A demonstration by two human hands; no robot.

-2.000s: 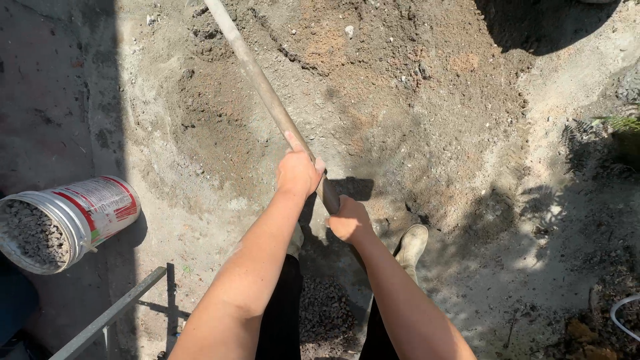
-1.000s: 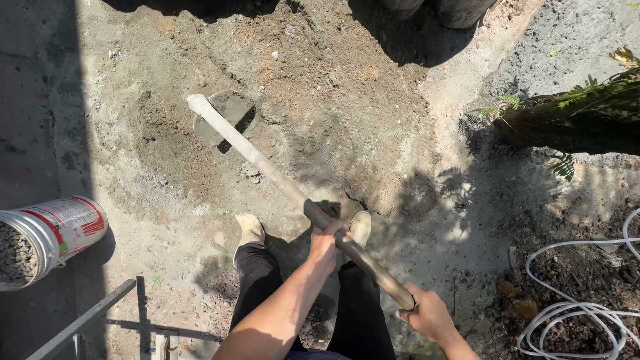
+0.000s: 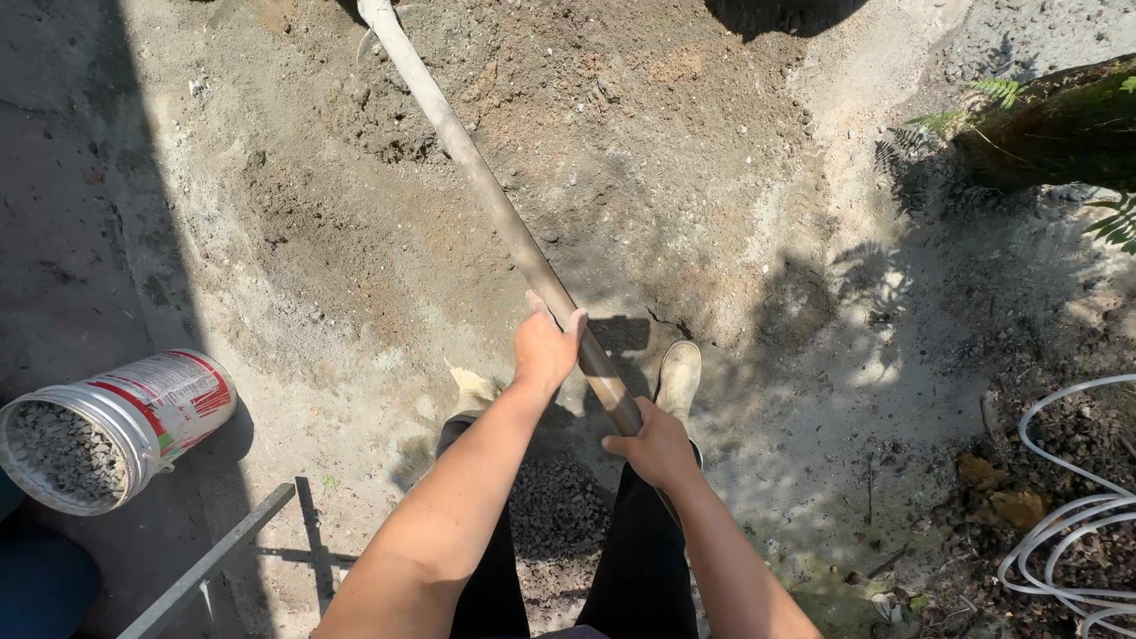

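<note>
A long wooden tool handle (image 3: 506, 217) slants from the top left down to the middle. Its head lies at the top edge and is mostly out of view, so I cannot tell whether it is a hoe or a shovel. My left hand (image 3: 548, 346) grips the handle partway along. Lower down, near its rear end, my right hand (image 3: 652, 444) is closed around it. Beneath the handle spreads a heap of sandy, gravelly soil (image 3: 568, 142). Between my legs sits a small pile of grey gravel (image 3: 555, 508).
A white plastic bucket (image 3: 182, 395) of gravel lies on its side at left, near a metal bar (image 3: 213, 559). Coiled white hose (image 3: 1056, 532) rests at lower right. A mossy trunk with ferns (image 3: 1056, 129) juts in at upper right. My boots (image 3: 681, 377) stand at the soil's near edge.
Since one second ago the tool's head has moved away from me toward the top edge, and both hands have shifted along with the handle. Both hands hold it in all frames.
</note>
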